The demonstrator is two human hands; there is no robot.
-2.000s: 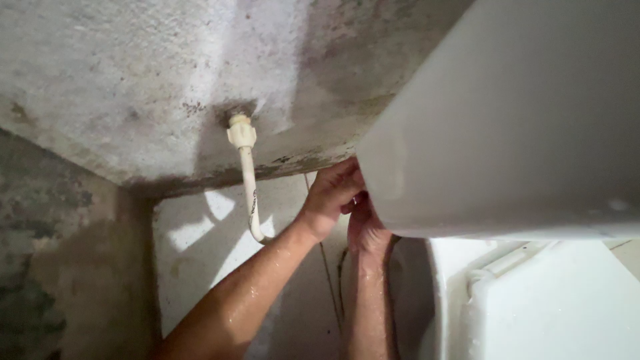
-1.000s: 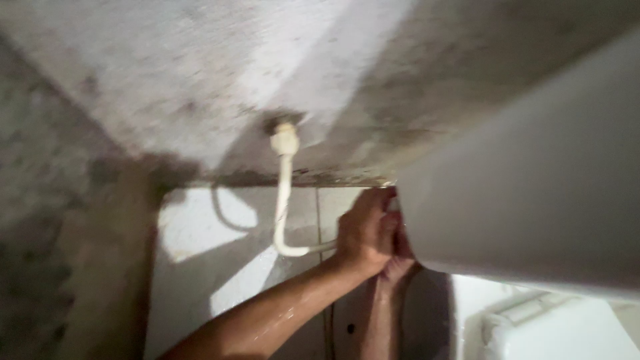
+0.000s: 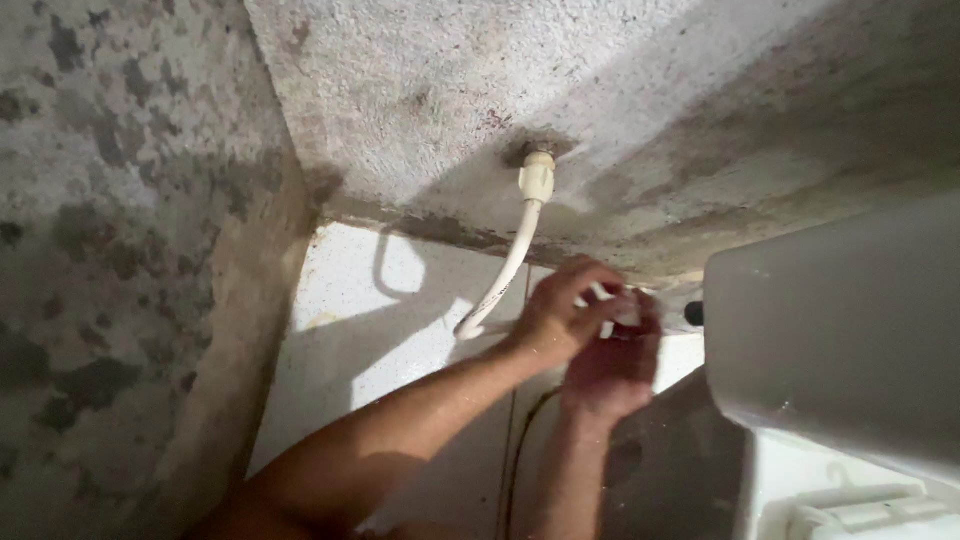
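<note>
A white flexible hose (image 3: 517, 247) hangs from a cream plastic coupling nut (image 3: 537, 178) on the wall, bends near the tiles and runs rightward behind my left hand. My left hand (image 3: 570, 311) has its fingers curled around a white piece, probably the hose end or its fitting. Close beside and below it, my right hand (image 3: 615, 367) is raised with its fingers at the same white piece; both are blurred, so its exact grip is hidden. To their right, a black round part (image 3: 694, 313) shows by the edge of a smooth white tank (image 3: 832, 330), apart from both hands.
Rough, stained plaster walls (image 3: 135, 262) meet in a corner at the left. White tiles (image 3: 360, 300) with shadows lie behind the arms. A thin dark line or cable (image 3: 525, 427) runs down between the forearms. A white moulded fixture (image 3: 862, 510) is at the lower right.
My hands have come away from the tank's edge, where they were one and two seconds ago. The black round part and white pieces between my fingers now show. The view has shifted.
</note>
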